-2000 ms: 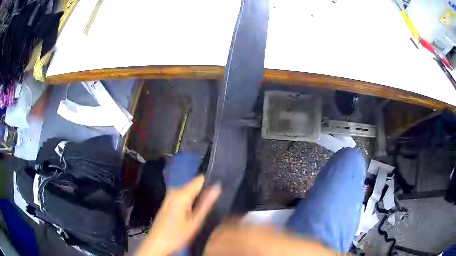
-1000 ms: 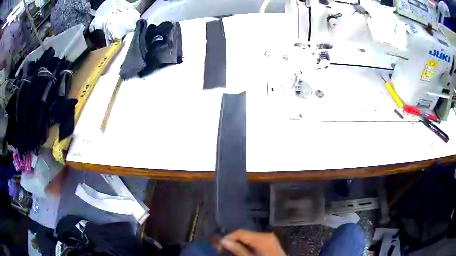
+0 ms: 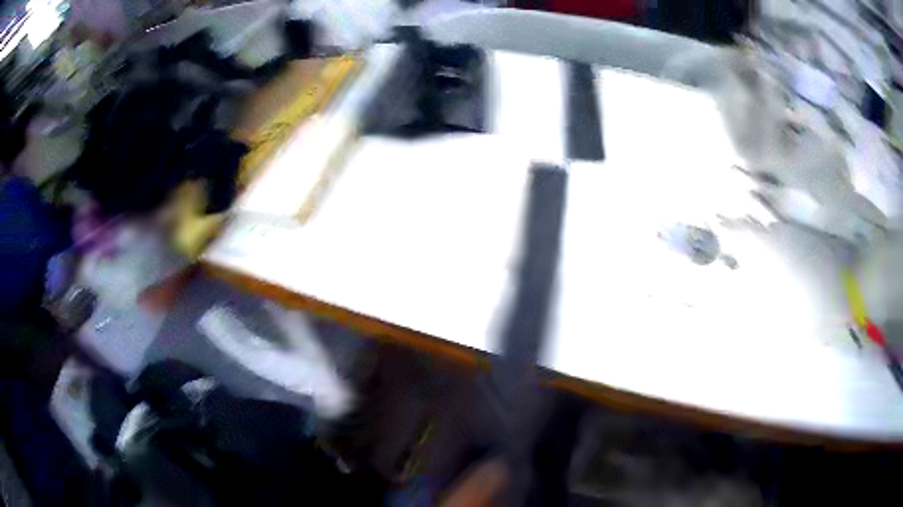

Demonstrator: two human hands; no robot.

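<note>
A long dark fabric strip lies on the white table and hangs over its wooden front edge towards my lap. A shorter dark strip lies beyond it at the back. A small stack of dark folded pieces sits at the back left. One blurred hand, apparently my left hand, is cut off by the bottom edge, just left of the hanging strip; whether it grips the strip is unclear. My right hand is not in view.
The blurred sewing machine stands at the right, with a yellow and red tool near it. A pale board and dark pile are at the left. Dark bundles and white curved strips are lower left.
The view has turned left and tilted, so the table and strips sit further right. The hand that was on the strip's lower end is now mostly out of the picture.
</note>
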